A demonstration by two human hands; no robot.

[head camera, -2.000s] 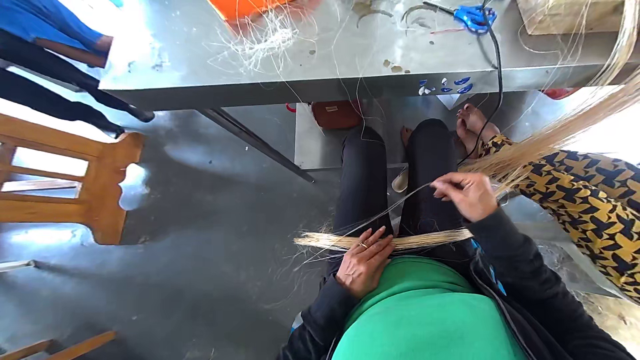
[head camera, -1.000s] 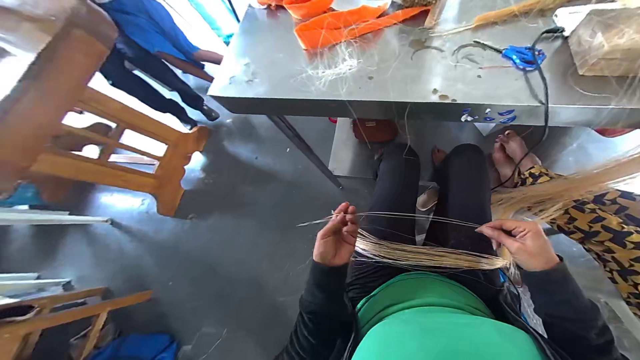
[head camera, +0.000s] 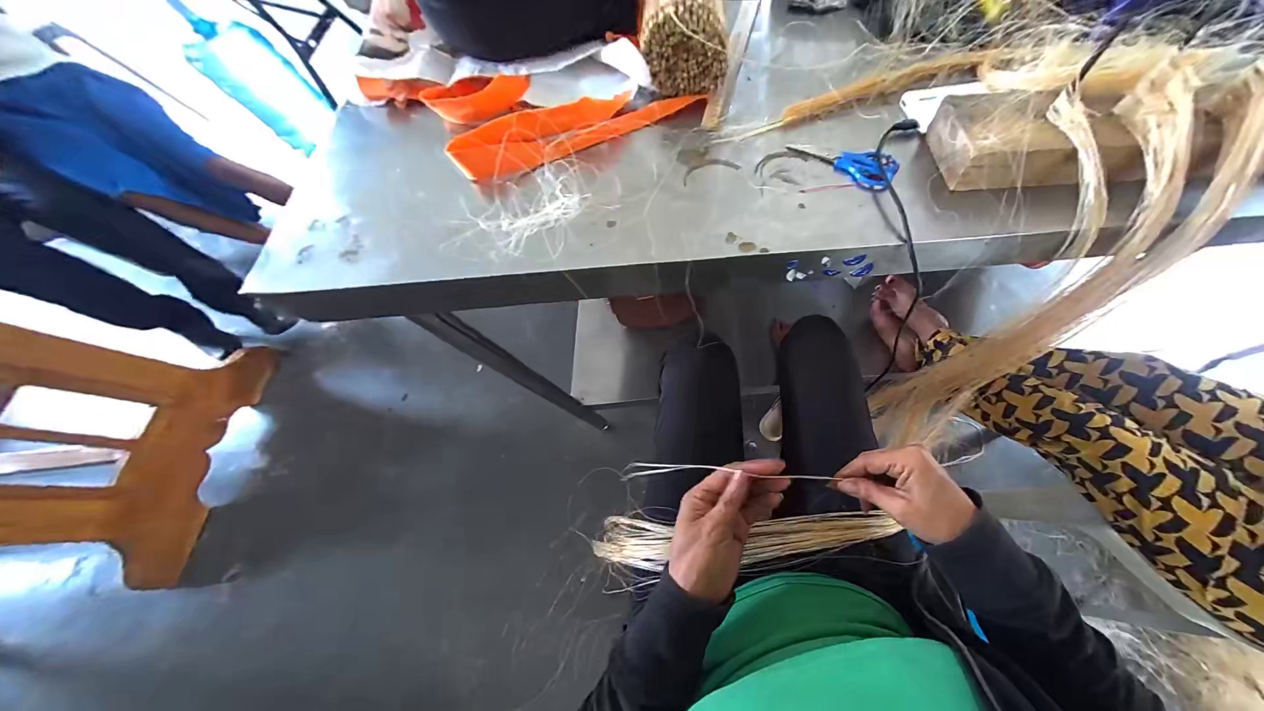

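A bundle of pale plant fibres [head camera: 800,538] lies across my thighs, below both hands. My left hand [head camera: 721,518] pinches a thin fibre strand [head camera: 805,478] between thumb and fingers, and the strand's loose end sticks out to the left. My right hand [head camera: 913,489] pinches the same strand at its right part, so a short stretch runs taut between the hands. Whether my left fingers also touch the bundle behind them cannot be told. A long hank of blond fibres [head camera: 1027,341] hangs from the table at the right.
The metal table [head camera: 395,227] stands in front of my knees, bearing orange cloth strips [head camera: 553,138], blue-handled scissors [head camera: 867,170], a dark cable and a wooden block [head camera: 1047,143]. Someone in patterned trousers [head camera: 1116,425] sits at the right. A person in blue [head camera: 109,128] and a wooden chair [head camera: 168,444] are at the left.
Two seconds ago my left hand rested on the bundle; it then rose to the strand. Since one second ago my hands have come closer together along it. The view has shifted.
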